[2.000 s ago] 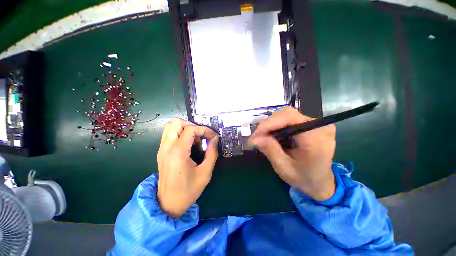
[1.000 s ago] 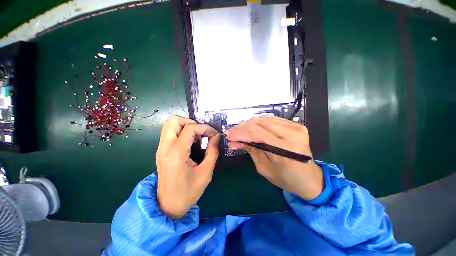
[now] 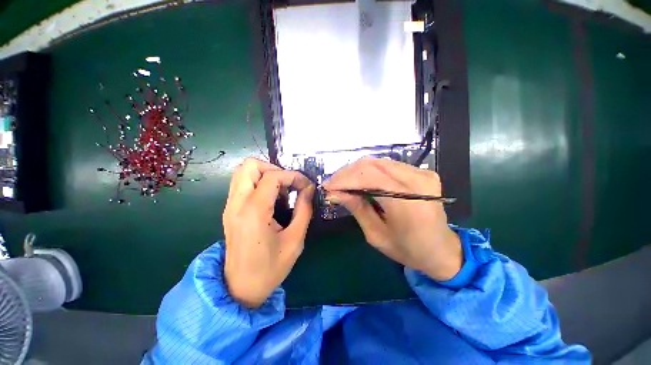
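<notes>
The open device (image 3: 346,78), with a large white panel in a black frame, lies in a black tray (image 3: 454,114). Its circuit board (image 3: 308,165) is at the near end, partly hidden by my hands. My right hand (image 3: 400,207) grips dark slim tweezers (image 3: 410,194), held nearly level, their tips hidden at the fingers. My left hand (image 3: 264,228) has thumb and index finger pinched together over the board's left part. A thin dark wire runs to these fingertips; the part pinched is too small to tell. The two hands' fingertips nearly meet.
A loose pile of small red and black wired components (image 3: 153,146) lies on the green bench (image 3: 528,178) left of the device. A neighbouring black tray (image 3: 32,132) with a device is at the far left. A white fan (image 3: 50,278) stands at lower left. Pale edging (image 3: 93,25) runs behind.
My right hand has moved left, close to my left fingertips, and the tweezers have swung from pointing up right to nearly level. My left hand keeps its pinch. The view has shifted slightly.
</notes>
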